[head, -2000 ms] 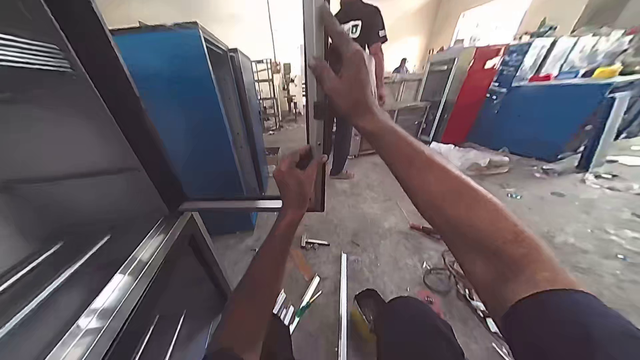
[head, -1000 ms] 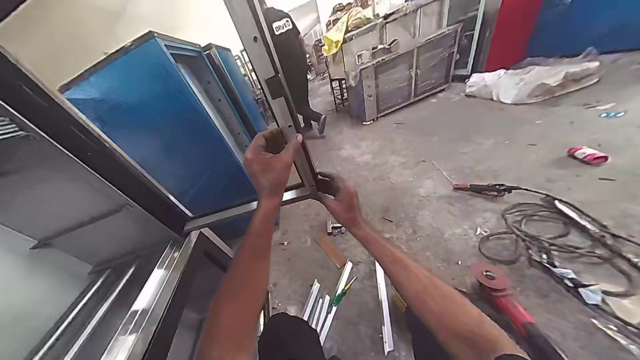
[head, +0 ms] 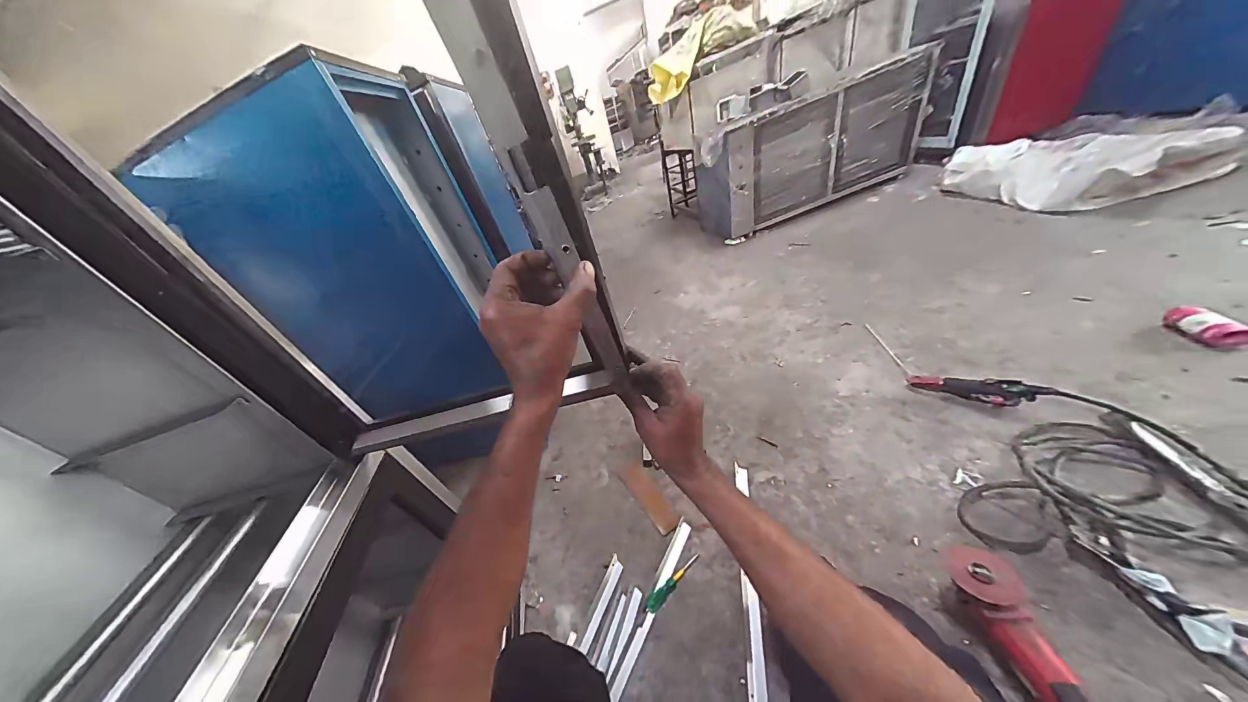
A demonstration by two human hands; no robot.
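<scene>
A metal door frame (head: 487, 414) stands swung out from a metal cabinet (head: 292, 595) at the left. My left hand (head: 536, 317) grips the frame's upright bar (head: 551, 219) between thumb and fingers, just below a small hole. Lower down, at the corner where the upright meets the bottom rail, my right hand (head: 665, 409) holds the frame, its fingers partly hidden behind it. A dark rectangular hinge or latch piece sits on the upright above my left hand.
On the floor lie a red angle grinder (head: 1014, 624), a welding electrode holder (head: 975, 390) with coiled cables (head: 1063, 487), metal strips (head: 624, 624) and a green-handled screwdriver (head: 668, 588). A blue cabinet (head: 292, 253) stands behind the frame; a white plastic sheet (head: 1082, 171) lies at the back right.
My right hand has come down from high on the upright to its bottom corner. The person seen behind the frame earlier is out of view. The view has turned downward.
</scene>
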